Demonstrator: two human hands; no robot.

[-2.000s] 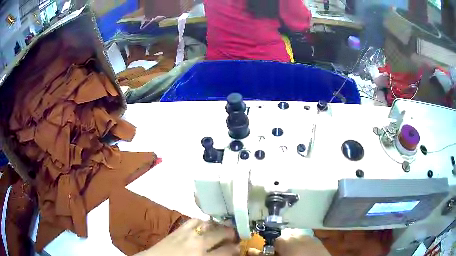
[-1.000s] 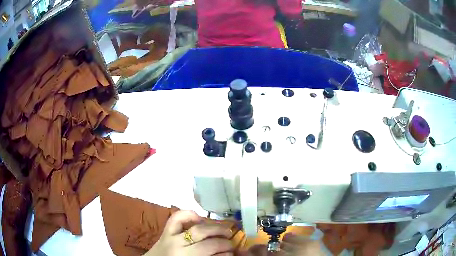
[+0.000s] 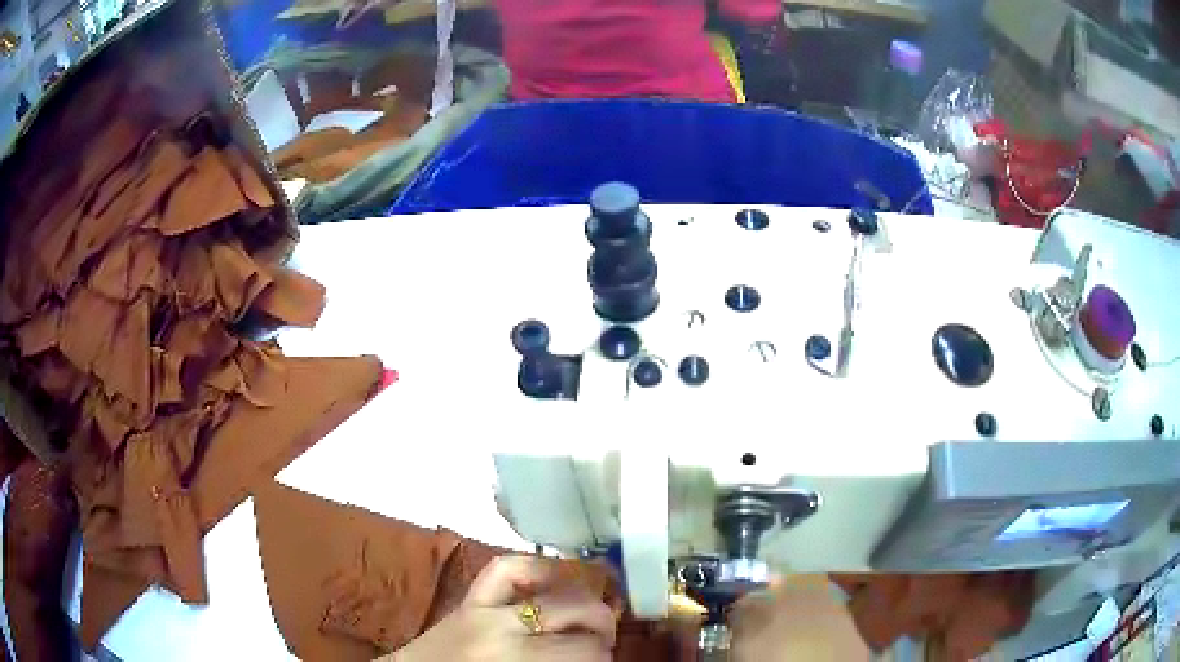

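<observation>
A rust-brown fabric panel lies flat left of the needle area, with a puckered patch on it. My left hand, with a ring, rests on the panel's right end, fingers bent; its fingertips are partly hidden by the machine head. My right hand is blurred and cut off by the bottom edge, just right of the needle area; whether it grips cloth cannot be seen. The white sewing machine covers part of the work. More rust-brown cloth lies under the machine arm at right.
A carton on its side at left spills a heap of brown pieces onto the table. A control panel is at front right. A blue bin stands behind the machine. A person in pink is beyond it.
The view has shifted, so the machine sits slightly higher in the picture. My left hand has moved a little right and lower, its fingers more bent. My right hand stays beside the needle.
</observation>
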